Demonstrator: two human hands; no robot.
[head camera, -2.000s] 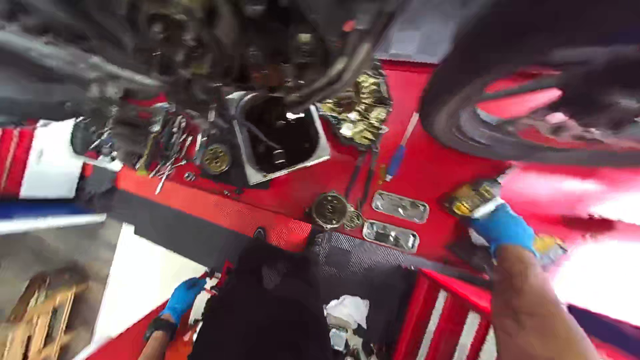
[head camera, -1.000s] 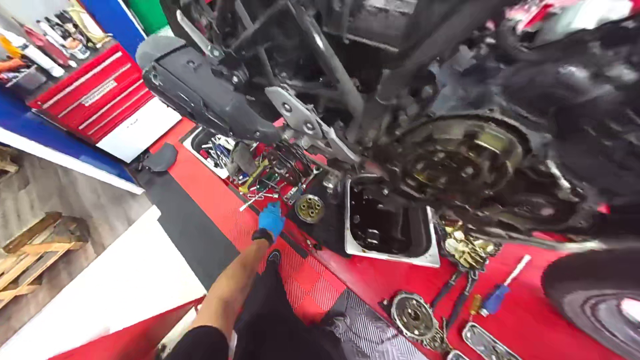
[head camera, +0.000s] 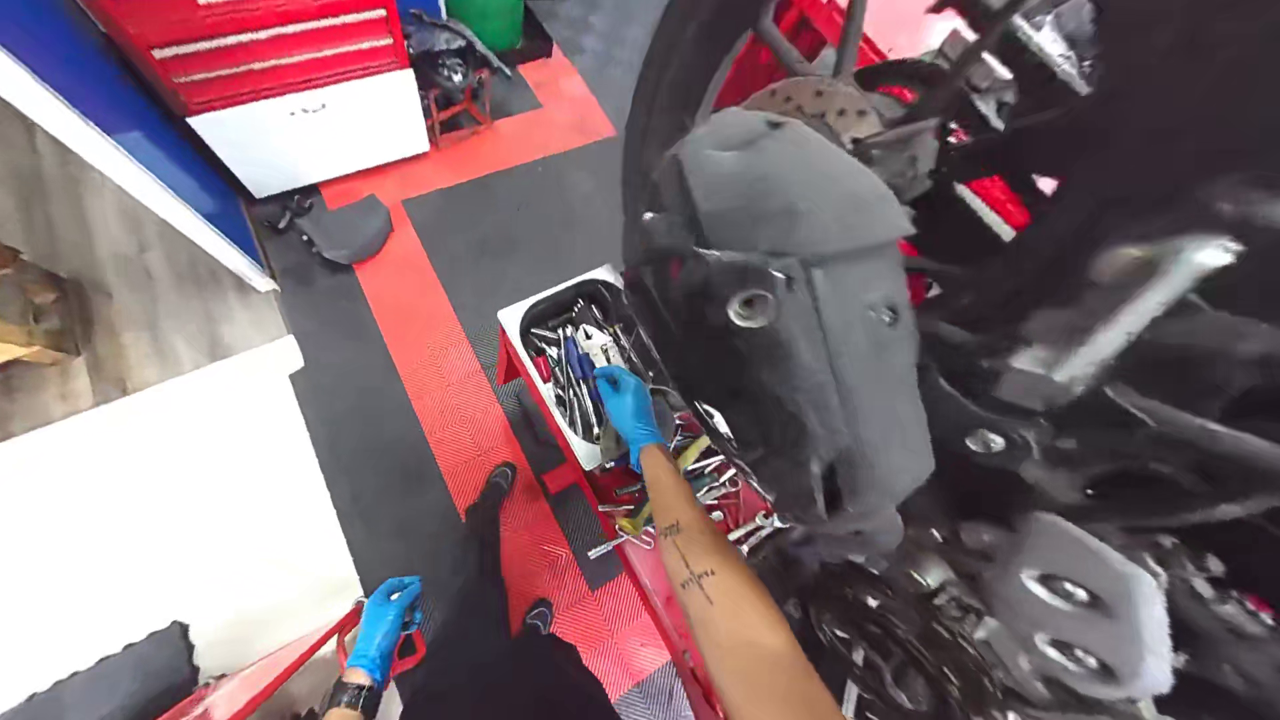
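Observation:
My right hand (head camera: 630, 408), in a blue glove, reaches over a metal tray (head camera: 512, 316) full of hand tools. Its fingers touch or hover at the pliers (head camera: 600, 348) with pale metal jaws; whether they grip them I cannot tell. Blue handles (head camera: 578, 358) lie just left of the fingertips. Below the tray, spanners (head camera: 720, 488) and other loose tools lie on the red lift surface. My left hand (head camera: 382, 625), gloved and with a dark watch at the wrist, is low at the left, over a red metal handle (head camera: 408, 660); its grip is not clear.
A partly stripped motorcycle (head camera: 800, 330) fills the right side, its dark fender close to the tray. A red tool chest (head camera: 290, 60) stands at the upper left. A dark bag-like piece (head camera: 350, 228) lies on the mat. A white surface (head camera: 170, 520) is at the left.
The view has swung far towards the tool tray. My right hand is now at the tray; two seconds ago it was beside metal parts near the wheel.

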